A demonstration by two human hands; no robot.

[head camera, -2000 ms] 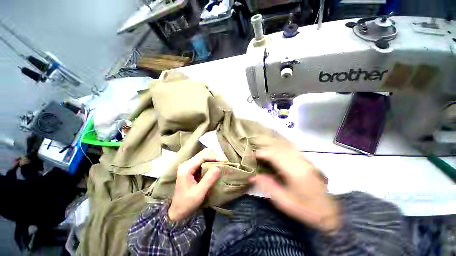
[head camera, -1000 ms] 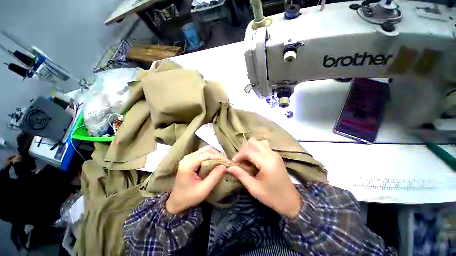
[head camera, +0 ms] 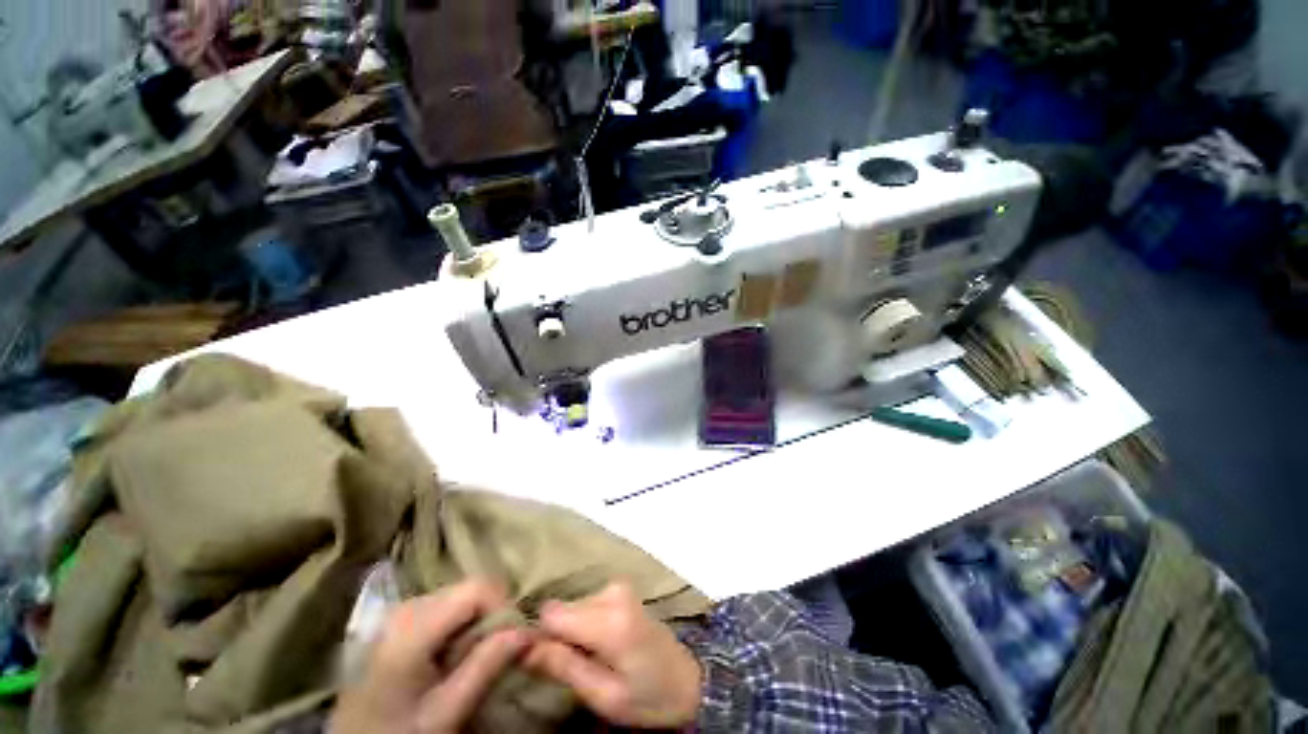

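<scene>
My left hand (head camera: 438,663) and my right hand (head camera: 614,657) are close together at the bottom centre, slightly blurred. Both pinch the edge of a khaki garment piece (head camera: 230,495) between thumbs and fingers. The cloth lies in a large heap over the left of the table and down towards my lap. A bit of white cloth (head camera: 370,609) shows beside my left hand. The exact seam between my fingers is blurred. The white brother sewing machine (head camera: 689,294) stands beyond, its needle area (head camera: 571,407) lit and away from my hands.
A phone (head camera: 737,387) lies under the machine arm, with a dark green-handled tool (head camera: 921,425) to its right. Khaki strips (head camera: 1021,351) lie at the table's right end. A clear bin (head camera: 990,574) of blue and white items is below right. A brown chair (head camera: 466,86) stands behind.
The view has swung right, bringing the whole machine and the bin into sight. My right hand left the cloth edge blurred at first, then came to pinch it beside my left; both still hold it.
</scene>
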